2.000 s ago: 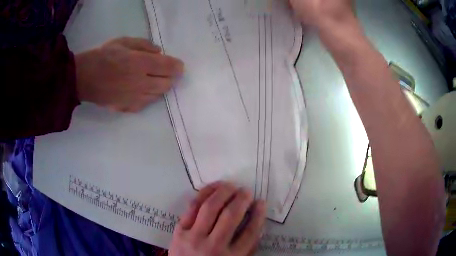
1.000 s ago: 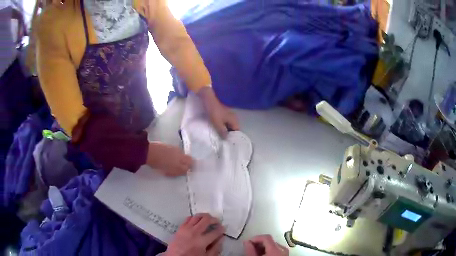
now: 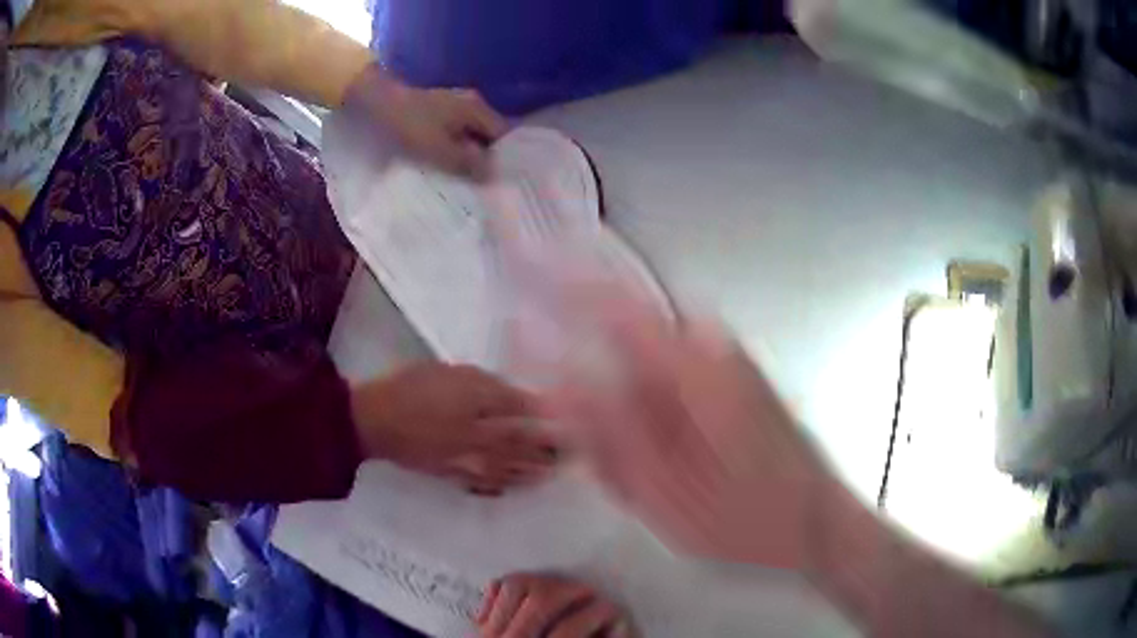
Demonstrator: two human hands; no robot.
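Observation:
A white paper pattern (image 3: 412, 237) with ruled lines and a curved edge lies tilted on the pale table; a dark edge shows beneath it at the upper right. My right hand (image 3: 686, 436) is strongly blurred over the pattern's lower right part, fingers reaching up-left, with nothing seen in it. It hides the pattern's lower end. My left hand (image 3: 555, 608) is at the bottom edge, cut off, with curled fingers on the table below the pattern; whether it holds anything is hidden.
Another person in a yellow top and patterned apron (image 3: 162, 212) stands at left, one hand on the pattern's top, the other (image 3: 449, 424) beside its lower left edge. A sewing machine (image 3: 1060, 337) with a lit bed is at right. Blue cloth (image 3: 536, 50) lies behind; more is at lower left.
The view has shifted closer to the table. My right hand has moved from the bottom edge up over the pattern. My left hand no longer touches the pattern's lower end. The pattern appears more tilted.

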